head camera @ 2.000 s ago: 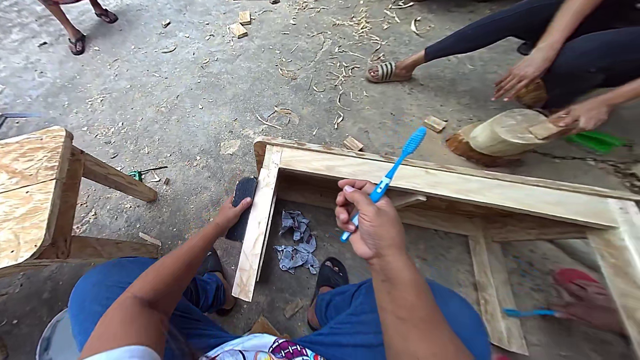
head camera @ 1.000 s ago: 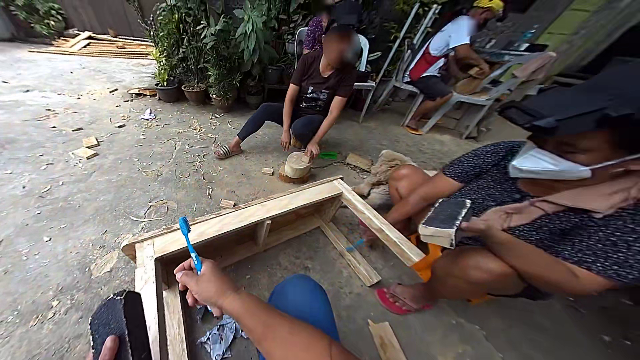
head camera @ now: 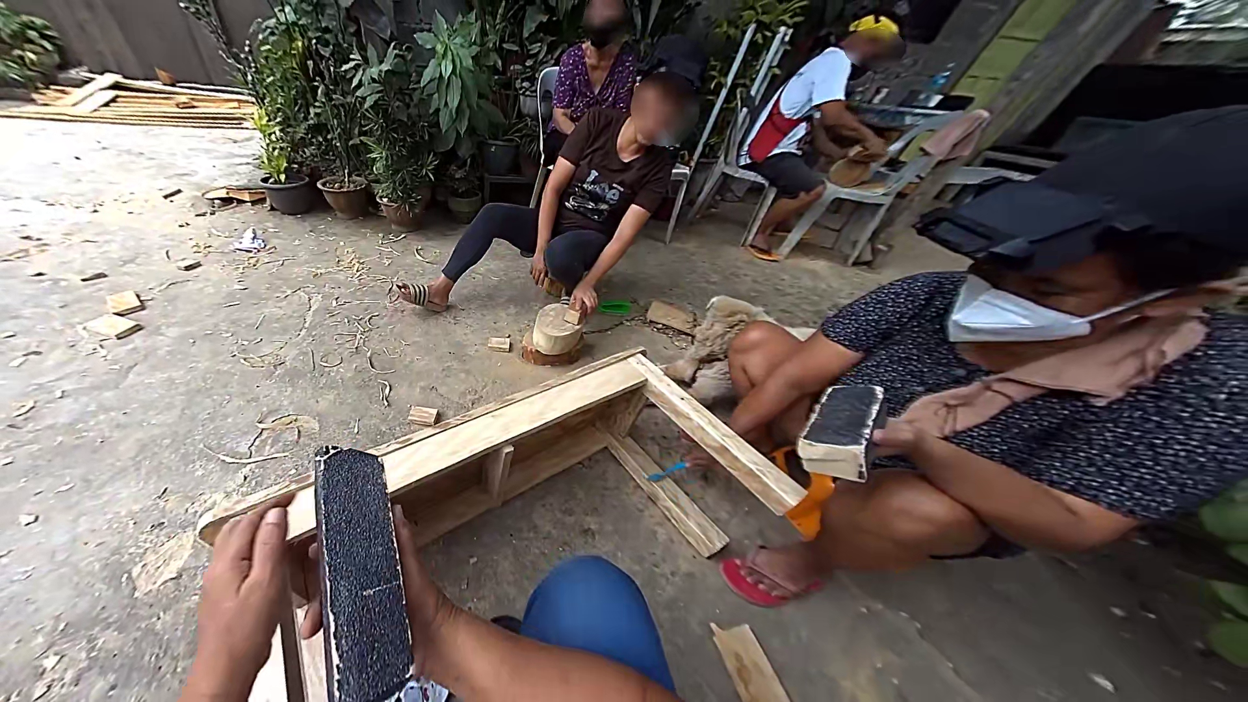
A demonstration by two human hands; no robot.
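A long block faced with black abrasive stands upright in front of me, its rough face toward the camera. My right hand grips it from behind, at its right edge. Close by its left edge is my left hand, fingers bent and pointing up; whether it holds anything is hidden. Beyond both hands lies a wooden bench frame on its side, one leg reaching toward a co-worker. That co-worker holds a shorter black-faced block in one hand, and a blue toothbrush is near the other. My own toothbrush is not visible.
The masked co-worker sits close at right, beside an orange object. A loose wood strip lies on the concrete near my knee. Farther off, a person works at a round wood block. Wood scraps and shavings dot the floor.
My right hand has moved down and left to the black-faced block; the blue toothbrush it held is out of sight. The block has come up in front of the bench frame. The view had swung up and right.
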